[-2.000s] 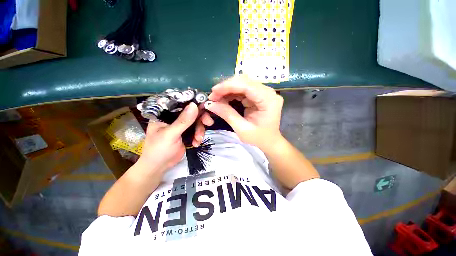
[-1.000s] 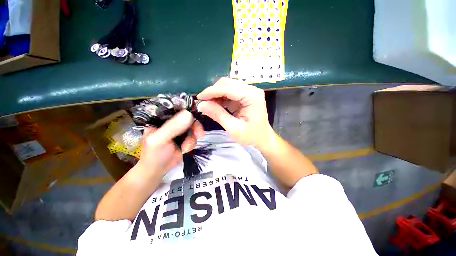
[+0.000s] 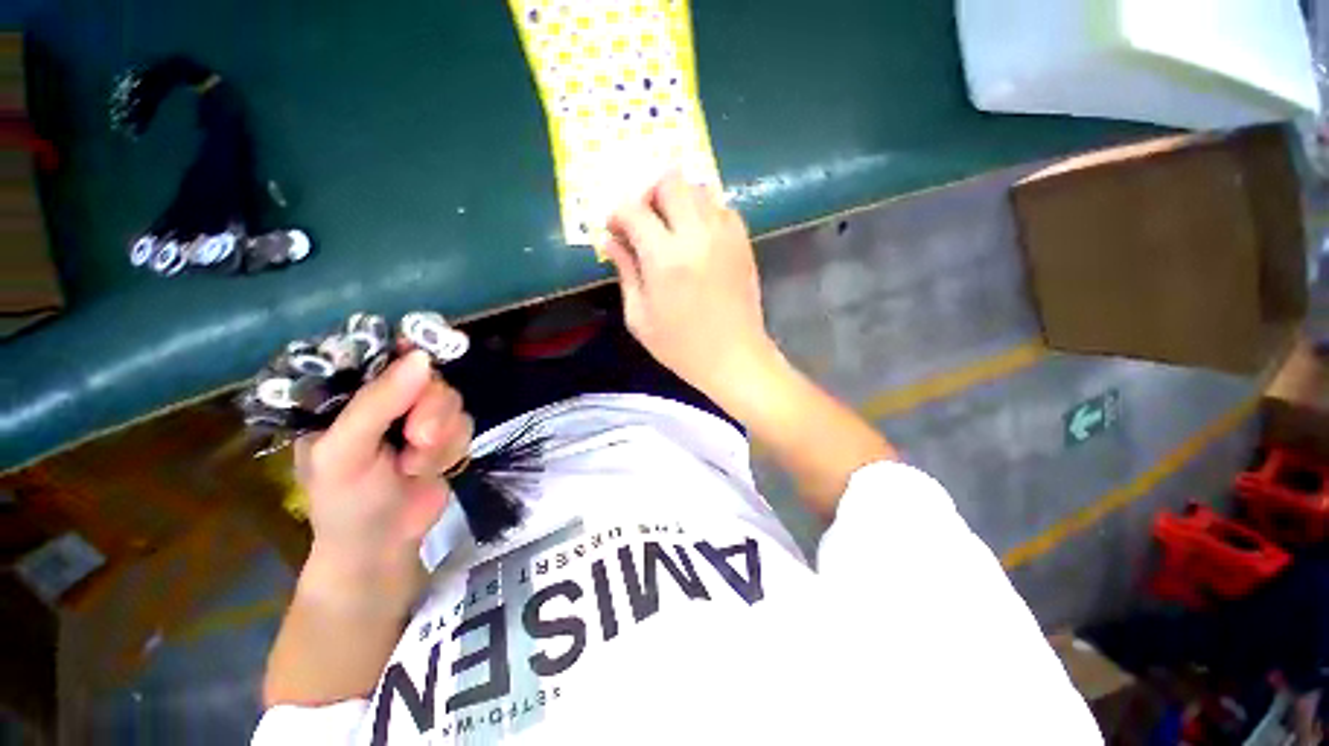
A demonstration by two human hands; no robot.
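My left hand is closed around a bundle of wired discs. The silver discs cluster above the fist, one standing out by the thumb, and the thin black wire ends hang below it. My right hand is on the near end of the yellow perforated sheets, which lie on the green bench. Its fingers are bent down onto the sheet; whether they pinch anything is hidden.
A second wire bundle lies on the bench at left. A white foam box stands at the back right. Brown cartons are below the bench at right, with red plastic stools on the floor. A carton edge shows at far left.
My right hand has left the disc bundle and moved up to the yellow sheets. My left hand still holds the bundle, now further left in the picture. The view has shifted and turned.
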